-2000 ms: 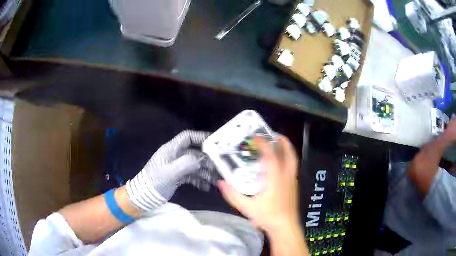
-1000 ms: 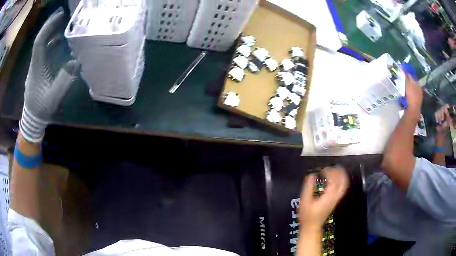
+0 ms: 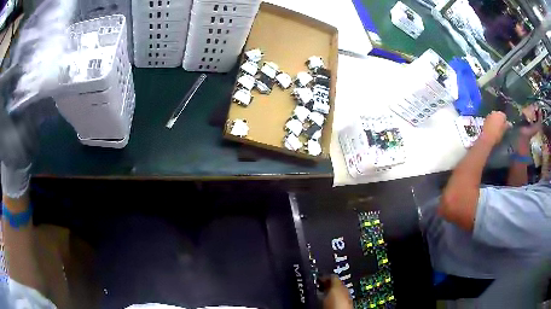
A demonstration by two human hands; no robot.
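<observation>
My left hand (image 3: 17, 151), in a knit glove with a blue wrist band, is at the far left edge, strongly blurred. It grips a blurred white housing shell (image 3: 45, 51) beside the top of a stack of white housings (image 3: 96, 108). My right hand (image 3: 337, 297) is bare, low in the picture and cut off by the bottom edge, over the black board tray (image 3: 344, 211). Something small and dark is at its fingertips, too unclear to name. Green circuit boards with yellow blocks (image 3: 376, 241) lie in the tray, right of the hand.
Tall slotted housing stacks (image 3: 217, 36) stand at the back. Silver tweezers (image 3: 186, 101) lie on the green bench. A shallow cardboard tray (image 3: 279, 90) holds several white-and-black modules. Shells with boards (image 3: 374, 145) are on the white surface at right, beside a co-worker's arm (image 3: 468, 175).
My left hand, empty at the stack before, now has a blurred shell. My right hand has moved down and left over the board tray. The view has shifted, so the bench things sit further left.
</observation>
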